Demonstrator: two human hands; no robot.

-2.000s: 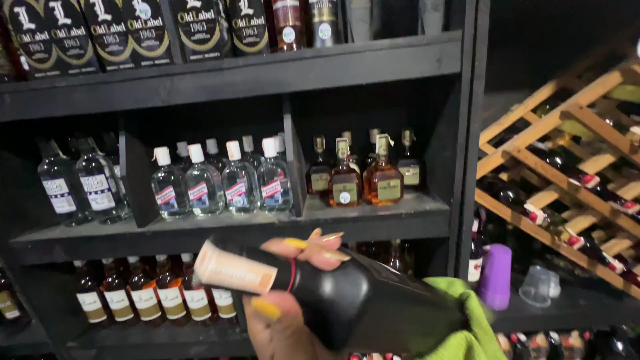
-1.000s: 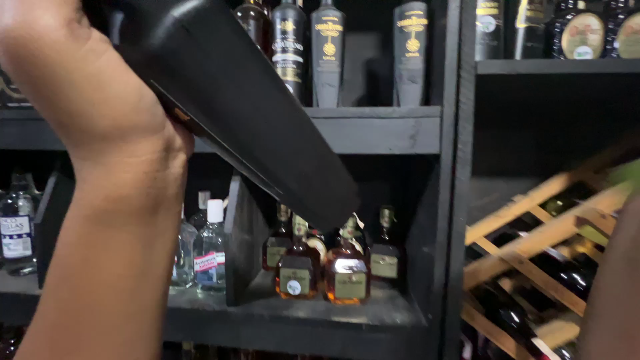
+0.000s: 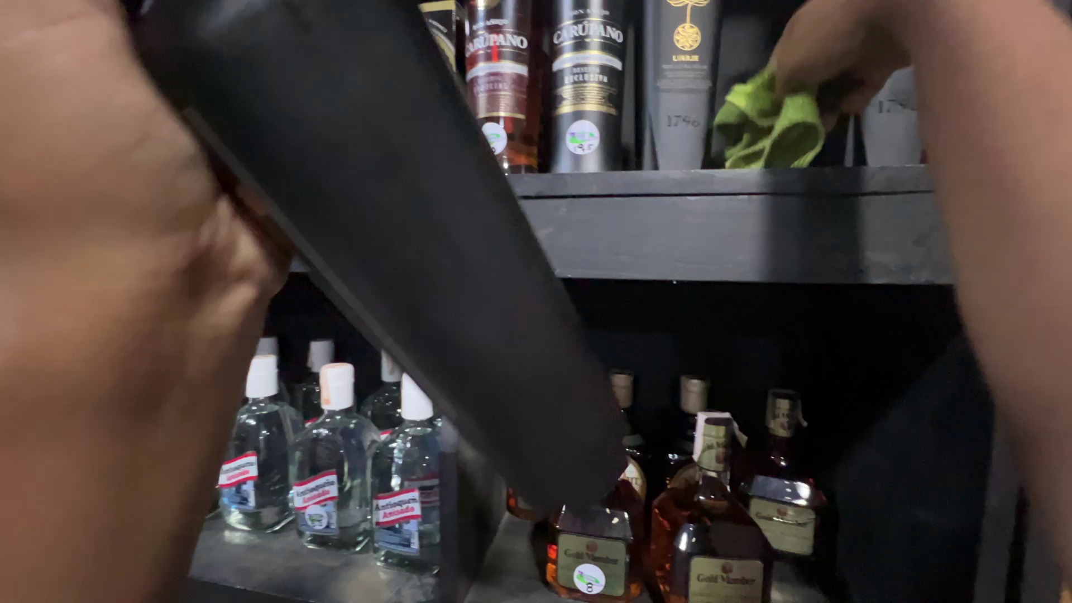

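My left hand (image 3: 243, 226) holds a long black bottle (image 3: 394, 243), tilted with its broad end down to the right, in front of the shelves; the fingers are mostly hidden behind it. At the upper right, my right hand (image 3: 837, 63) grips a green cloth (image 3: 775, 121) on the upper shelf (image 3: 737, 226), between a grey boxed bottle (image 3: 682, 92) and another grey container (image 3: 892, 126). The cloth touches the shelf near its front edge. My right forearm crosses the right side of the view.
Left of the grey box stand a dark cylinder (image 3: 586, 92) and a reddish bottle or tube (image 3: 502, 84). On the lower shelf are several clear bottles with white caps (image 3: 331, 469), a black divider (image 3: 461, 502) and several amber liquor bottles (image 3: 712, 528) close below the black bottle.
The green cloth, at the right edge a second ago, is now on the upper shelf in my right hand. The black bottle was lower and pointed more sideways two seconds ago. The view has shifted.
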